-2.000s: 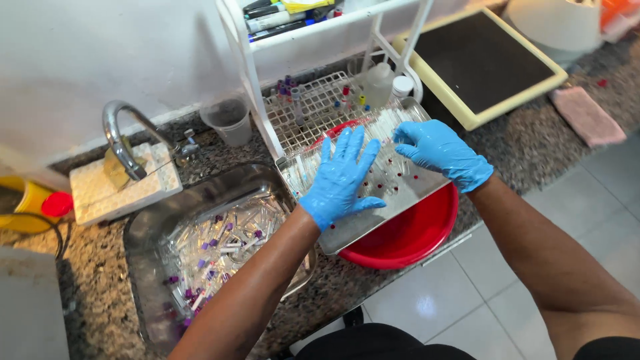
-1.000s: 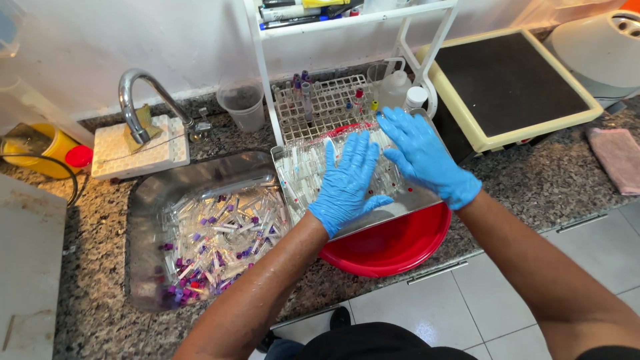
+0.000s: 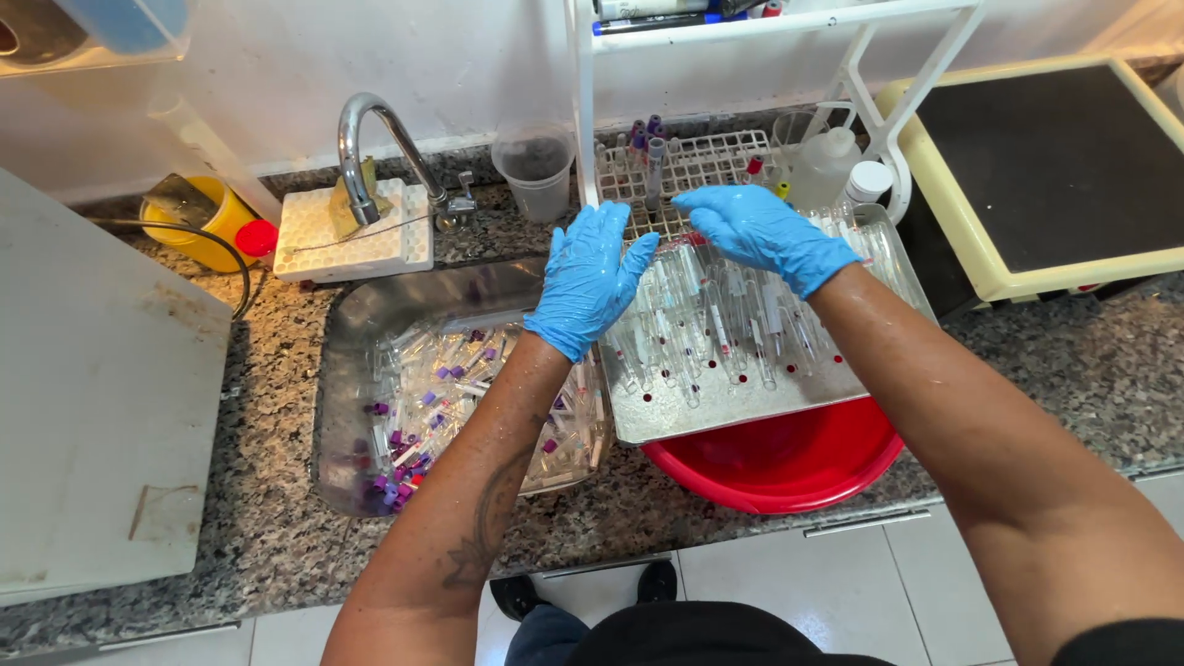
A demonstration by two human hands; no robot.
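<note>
My left hand (image 3: 590, 277), in a wet blue glove, hangs over the upper left corner of a perforated metal tray (image 3: 768, 398), palm down and fingers spread. My right hand (image 3: 754, 231), gloved alike, hovers over the tray's back edge with its fingers close together; nothing shows in its grip. Many clear glass test tubes (image 3: 721, 324) lie side by side on the tray, some with white labels. The tray rests over a red plastic basin (image 3: 786, 462). In the metal sink (image 3: 356, 310) at left lie more tubes and purple caps (image 3: 393, 490).
Behind the tray are a wire tube rack (image 3: 708, 157), a wash bottle (image 3: 828, 162) and a white shelf frame (image 3: 585, 102). A chrome faucet (image 3: 347, 148), foam block (image 3: 407, 240) and plastic cup (image 3: 536, 176) stand behind the sink. A black-topped cream box (image 3: 1054, 166) is at right.
My left hand has moved off the tubes to the tray's left corner. The right hand has shifted to the tray's back edge, and more tubes are uncovered.
</note>
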